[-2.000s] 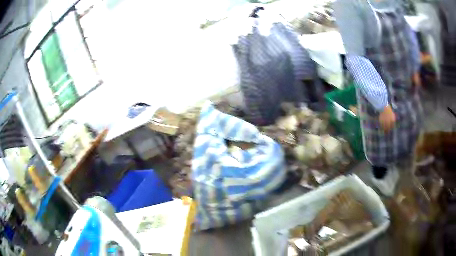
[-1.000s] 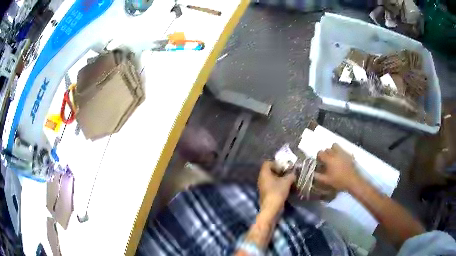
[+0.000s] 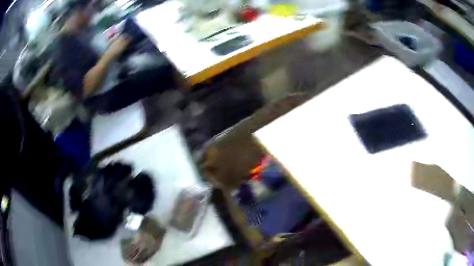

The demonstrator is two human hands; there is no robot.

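Observation:
Neither of my hands is in the picture. The view is blurred. Black bundles (image 3: pixel 106 200) lie in a dark clump on the low white side table (image 3: pixel 174 150) at the lower left, with a small white tag (image 3: pixel 133 221) at their edge. A brown bundle (image 3: pixel 141 241) lies just below the tag. A clear plastic box (image 3: pixel 189 210) with small brown contents sits to its right. On the white machine table (image 3: pixel 322 156) at the right lie a black rectangle like a phone (image 3: pixel 388 127) and brown cut pieces (image 3: pixel 434 180), partly cut off by the right edge.
An open cardboard box (image 3: pixel 234 163) with navy cloth and a red-orange item stands between the two tables. A person (image 3: pixel 78 57) sits at the upper left by another white table (image 3: pixel 234 28) with a yellow edge. A whitish tub (image 3: pixel 410 41) is at the upper right.
The view has swung from the machine head and grey crate to the table's left part and the side table. Both hands, which held a tagged brown bundle, have left the picture.

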